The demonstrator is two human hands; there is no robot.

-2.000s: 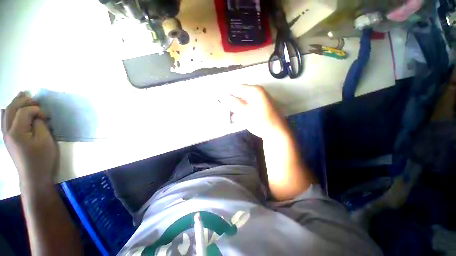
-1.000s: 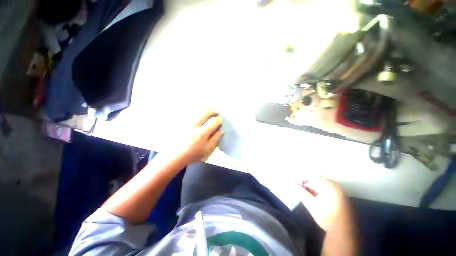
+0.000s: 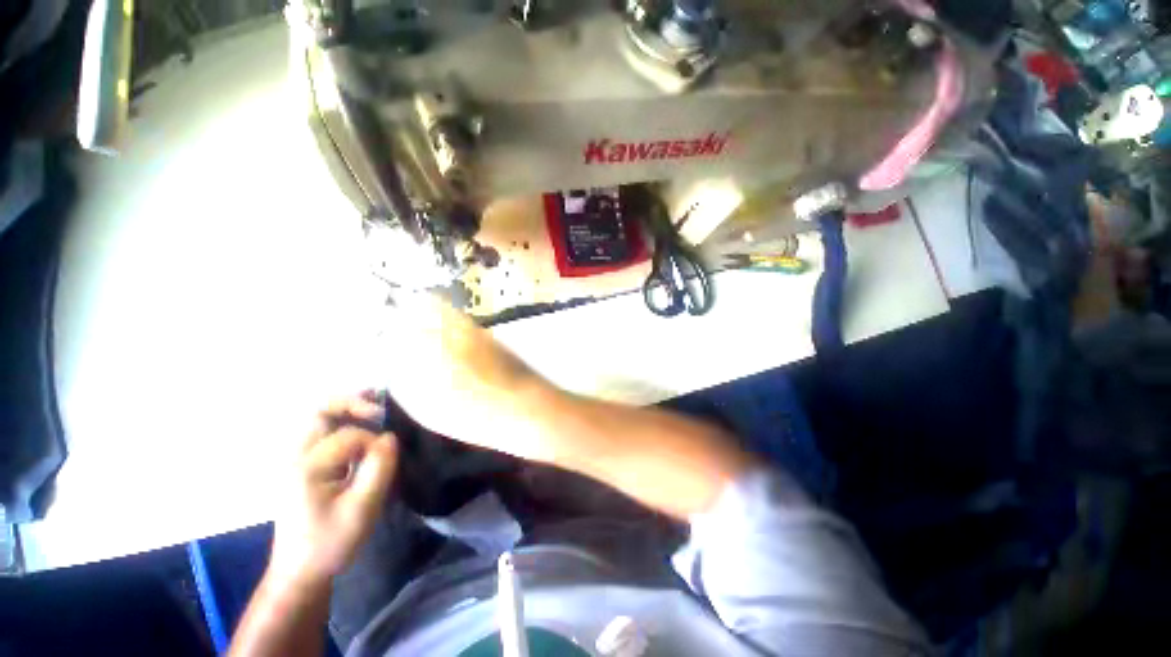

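Note:
My left hand [image 3: 344, 472] is at the table's front edge, left of my right forearm. Its fingers are bent and pinch the edge of a dark fabric piece [image 3: 443, 472], which hangs over my lap. A pale strip [image 3: 482, 524] shows at the cloth's lower end. My right hand [image 3: 430, 340] is just in front of the needle area [image 3: 417, 257] of the sewing machine [image 3: 539, 141]. Glare washes out its fingers, so its grip and any cloth under it are hidden.
A phone with a red border [image 3: 595, 234], black-handled scissors [image 3: 677, 276] and yellow-green snips [image 3: 768, 262] lie right of the needle. A blue strip [image 3: 831, 289] hangs over the table edge. Dark cloth pieces [image 3: 28, 334] lie at the far left.
The view has swung towards the machine. My right hand has moved from the table's front edge up to the needle area. My left hand now holds the cloth at the table's edge, over my lap.

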